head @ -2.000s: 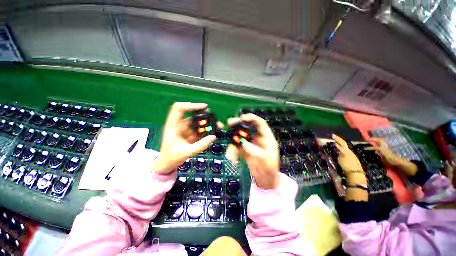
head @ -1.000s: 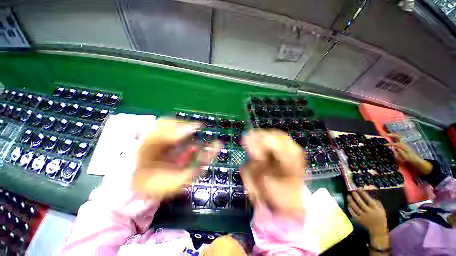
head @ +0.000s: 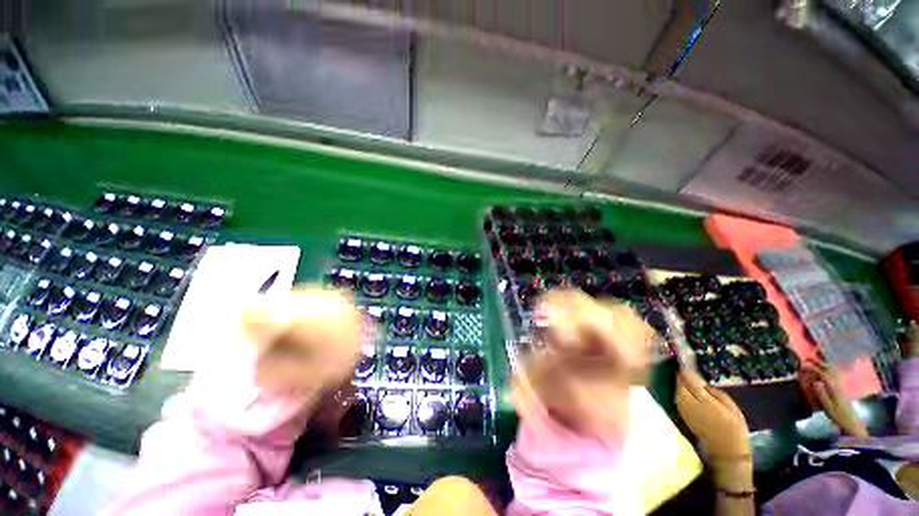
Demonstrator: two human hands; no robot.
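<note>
My left hand (head: 304, 338) is blurred over the right edge of the white record sheet (head: 227, 302), left of the middle tray. My right hand (head: 589, 348) is blurred over the front of the stacked blister tray (head: 549, 237) at the right. Whether either hand holds a unit cannot be told. The clear blister tray (head: 469, 328) before me holds rows of round black units, with one pocket empty at its right side. Two front units have pale faces.
Filled blister trays (head: 121, 267) lie at left. A dark pen (head: 269, 281) is on the sheet. A yellow sheet (head: 660, 454) lies by my right forearm. At right, a person's hands are at a tan board (head: 660, 277) of black units, beside an orange-red sheet (head: 741, 237) and pale tray (head: 821, 292).
My hands held a lit black unit each over the middle tray, then moved apart and lower, left and right. The neighbour's hands moved to the board's front edge.
</note>
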